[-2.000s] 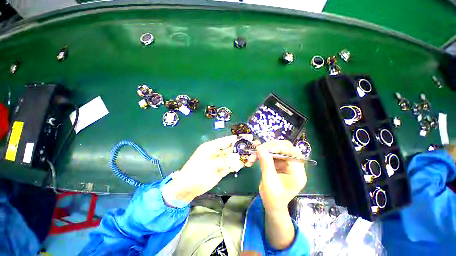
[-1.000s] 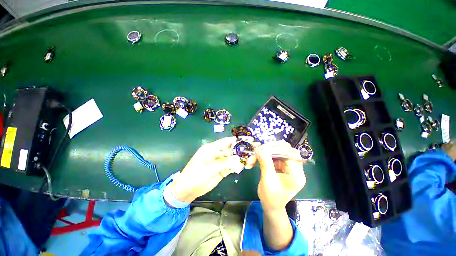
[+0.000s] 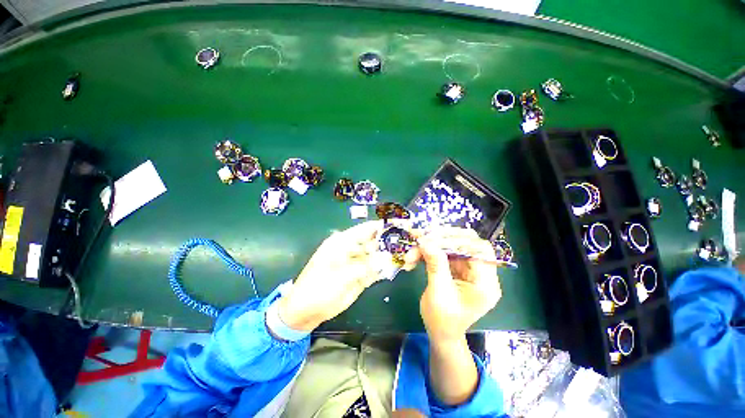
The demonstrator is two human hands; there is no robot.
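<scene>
A small round module [image 3: 396, 239] with copper-brown parts above and below it sits in the fingertips of my left hand [image 3: 333, 273]. My right hand [image 3: 460, 282] is closed on thin metal tweezers [image 3: 490, 261], whose tip is at the module's right side. The exact contact is too small to tell. A square black dish [image 3: 492, 207] of loose white parts [image 3: 445, 204] lies just beyond my hands. Another round module [image 3: 501, 247] shows beside my right hand, partly hidden.
A black pocket tray [image 3: 533, 245] with silvery rings stands at right. Module clusters [image 3: 245, 168] lie beyond my left hand. A blue coiled cord [image 3: 174, 273], white paper [image 3: 137, 192] and black box [image 3: 47, 204] are at left. Plastic bags [image 3: 564, 388] lie lower right; a blue sleeve [image 3: 698, 326] is beyond.
The modules along the far side have shifted left in view. Both hands stay at the same place, with the module and tweezers still held.
</scene>
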